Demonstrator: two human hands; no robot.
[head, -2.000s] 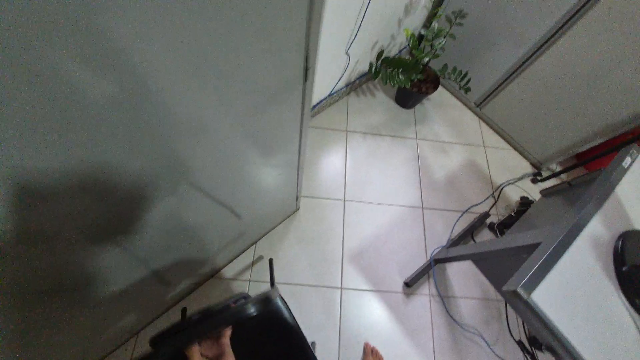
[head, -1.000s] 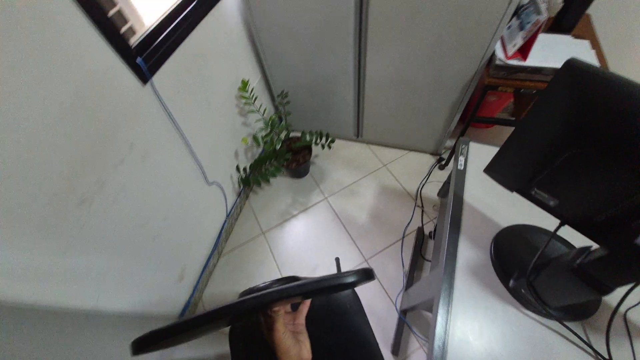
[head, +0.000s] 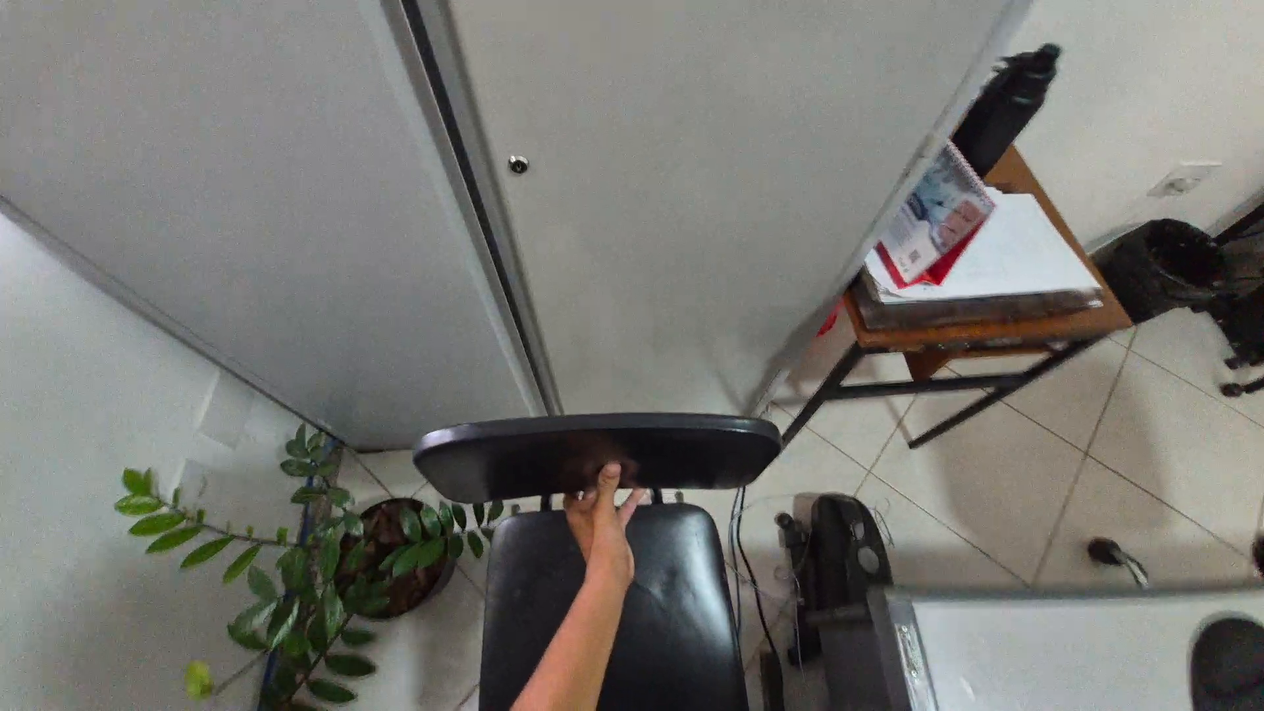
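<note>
A black padded chair is in the lower middle of the head view, its wide backrest seen partly from above and its seat below it. My left hand reaches in from the bottom and grips the lower edge of the backrest near its middle, fingertips partly hidden beneath it. The forearm passes over the seat. My right hand is out of view.
A potted green plant stands left of the chair, before a grey cabinet. To the right are a wooden side table with papers, a black bin, floor cables and a desk corner.
The view has swung far to the right. My left hand keeps its hold on the backrest, and the chair now appears beside the plant, facing the cabinet doors.
</note>
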